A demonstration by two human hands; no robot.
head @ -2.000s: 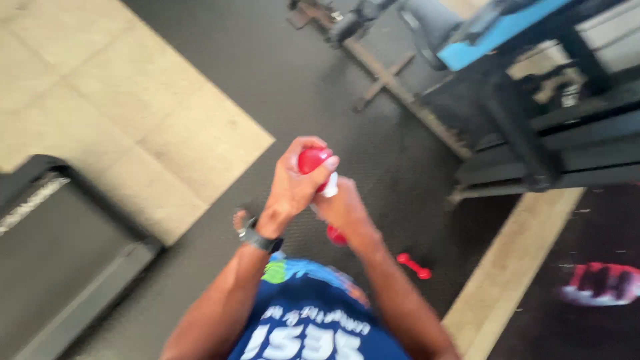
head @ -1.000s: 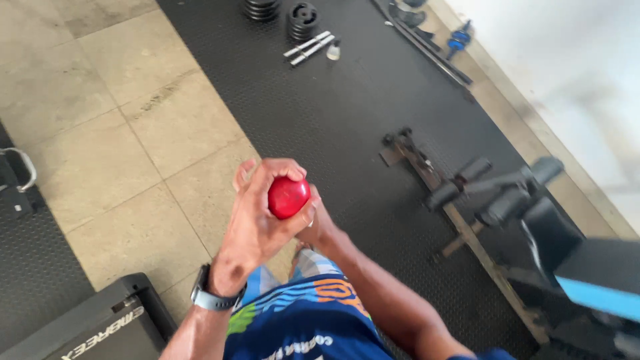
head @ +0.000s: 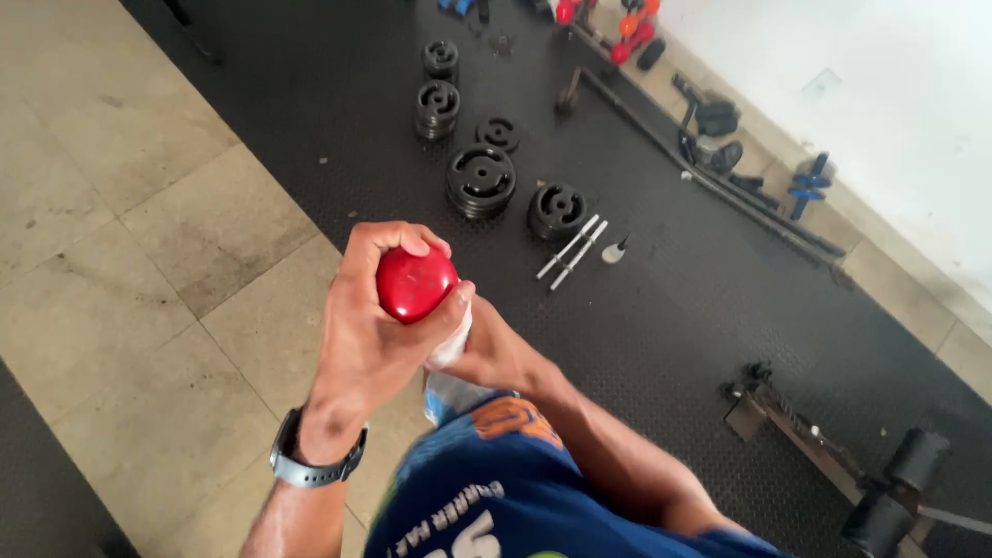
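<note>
A red dumbbell (head: pixel 417 284) is held upright in front of my shirt, one glossy rounded end facing up. My left hand (head: pixel 372 310), below a wrist with a dark watch (head: pixel 318 457), curls its fingers and thumb around that end. Lower down and behind it, my right hand (head: pixel 496 345) holds a white cloth (head: pixel 451 345) against the dumbbell; its fingers are mostly hidden. The dumbbell's handle and lower end are largely covered by the hands and cloth.
Stacks of black weight plates (head: pixel 480 180) stand on the black rubber mat. Beside them lie short metal bars (head: pixel 572 252) and a small white bottle (head: pixel 614 252). Red and orange dumbbells (head: pixel 628 27) sit near the wall. A padded bench frame (head: pixel 821 453) is at the lower right.
The view has swung, bringing the weight plates and wall dumbbells into sight. Both hands stay on the red dumbbell.
</note>
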